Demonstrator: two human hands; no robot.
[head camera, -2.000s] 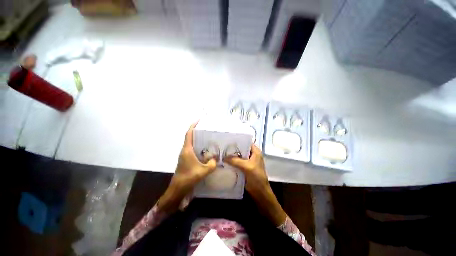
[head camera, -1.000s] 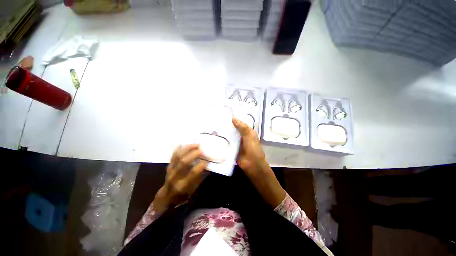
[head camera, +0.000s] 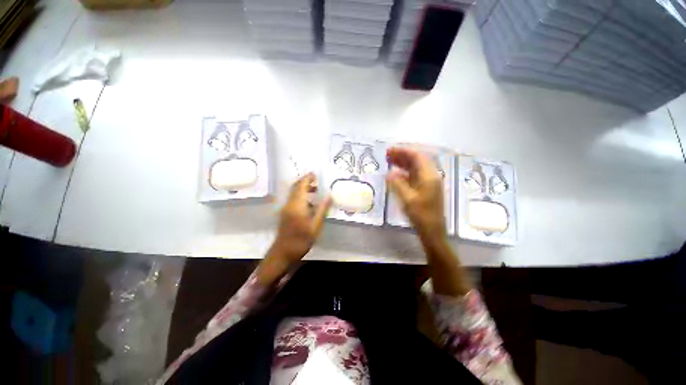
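A filled tray (head camera: 235, 192) with two earbuds and a cream charging case lies on the white table, left of my hands. Three more filled trays lie in a row at the right: one (head camera: 353, 216) beside my left hand, a middle one (head camera: 397, 214) partly hidden by my right hand, and one (head camera: 486, 234) at the right end. My left hand (head camera: 298, 218) is empty with fingers apart, at the left edge of the nearest row tray. My right hand (head camera: 417, 184) is over the middle tray, slightly blurred, fingers spread and apparently holding nothing.
Stacks of trays (head camera: 353, 30) stand at the back, with a larger stack (head camera: 572, 53) at back right. A black phone (head camera: 434, 46) leans by the stacks. A red bottle (head camera: 37, 137), crumpled white material (head camera: 77, 68) and a small yellow-green item (head camera: 80, 114) lie left. A blue stool (head camera: 41, 322) is below.
The tray that was in my hands now lies on the table at the left, released. My right hand has moved right over the row, and my left hand is open beside it.
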